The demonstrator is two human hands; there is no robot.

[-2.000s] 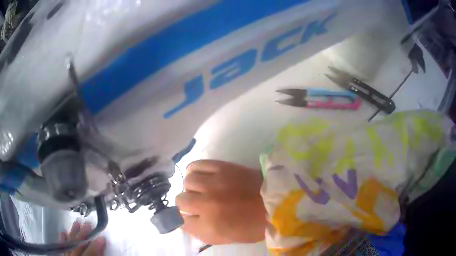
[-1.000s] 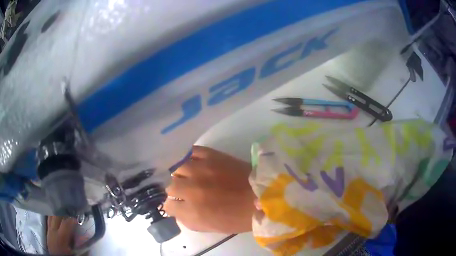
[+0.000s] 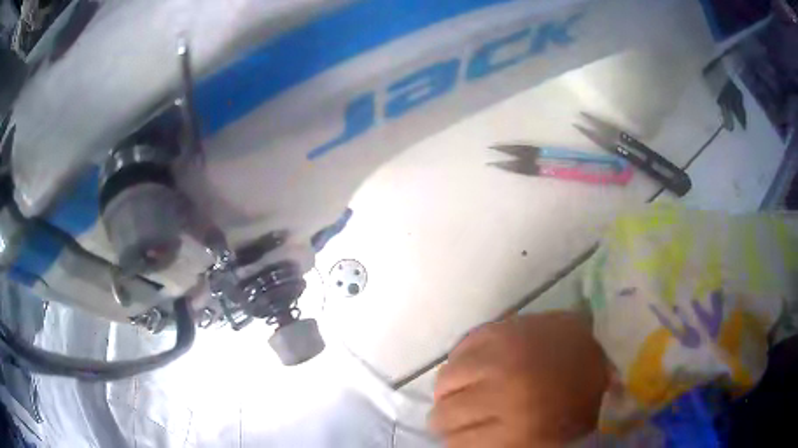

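The white fabric (image 3: 289, 411) lies below the machine head at the lower left and is badly overexposed. Its right part reaches toward my right hand (image 3: 523, 381), which is near the bottom edge, blurred, with curled fingers. The fingertips are hidden, so I cannot tell whether they grip the fabric. My left hand is not in view. The white sewing machine head (image 3: 420, 140) with its blue stripe covers the upper left. The tension assembly (image 3: 278, 297) with a grey knob hangs low on it. The needle and presser foot are hidden.
Snips with pink and blue handles (image 3: 573, 166) and black snips (image 3: 643, 159) lie on the machine bed at the upper right. A round dial plate (image 3: 347, 277) sits in the bed right of the tension assembly. My patterned sleeve (image 3: 691, 324) covers the right.
My right hand has moved from beside the tension assembly to the right and down, uncovering the round plate. My left hand has gone out of view. White fabric now shows at the lower left.
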